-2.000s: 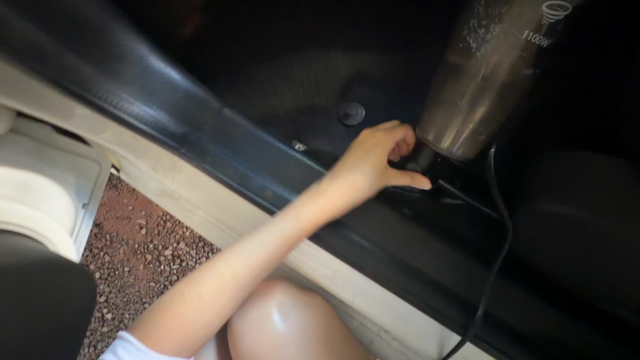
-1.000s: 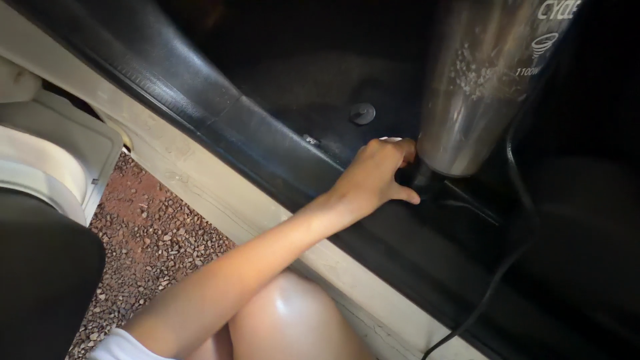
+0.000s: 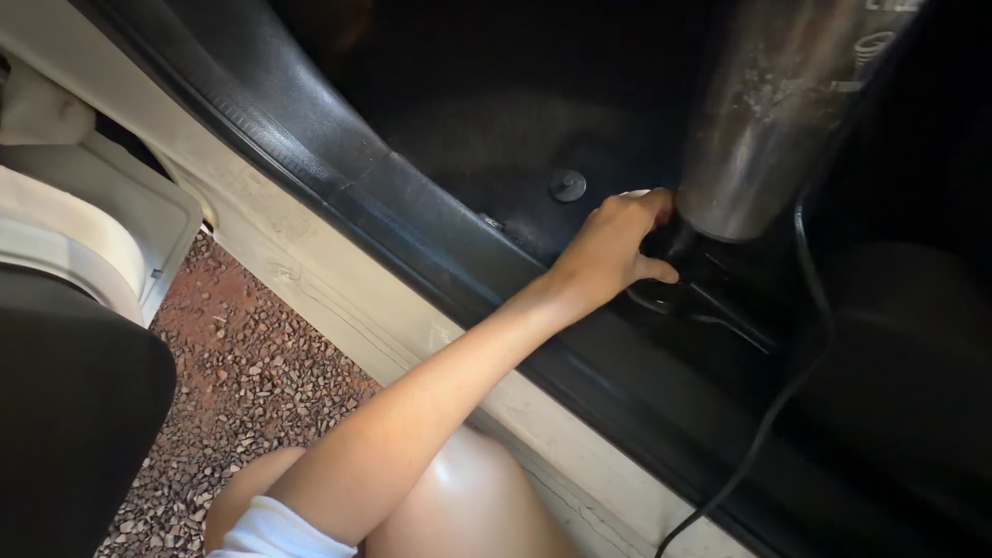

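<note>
My left hand (image 3: 620, 240) reaches from the lower left to the car's dark floor. Its fingers curl beside the lower end of a handheld vacuum cleaner's translucent dust container (image 3: 744, 178), while the thumb stands apart below them. A dark nozzle part lies between thumb and fingers; whether they grip it is too dark to tell. Some small white thing (image 3: 637, 193) shows behind the knuckles. The vacuum's upper part runs out of the frame at the top right. A black power cord (image 3: 802, 372) hangs right of the container. My right hand is not visible.
A round floor fastener (image 3: 567, 186) sits left of the vacuum. Black sill trim (image 3: 434, 209) and a cream door sill (image 3: 310, 287) run diagonally under my forearm. A metal seat rail or bar (image 3: 732, 318) lies right of my thumb. Gravel (image 3: 263, 372) shows outside, beside the pale door panel (image 3: 101, 178).
My left hand stays near the vacuum's lower end. The lower stretch of the cord has shifted its curve. Little else has plainly changed.
</note>
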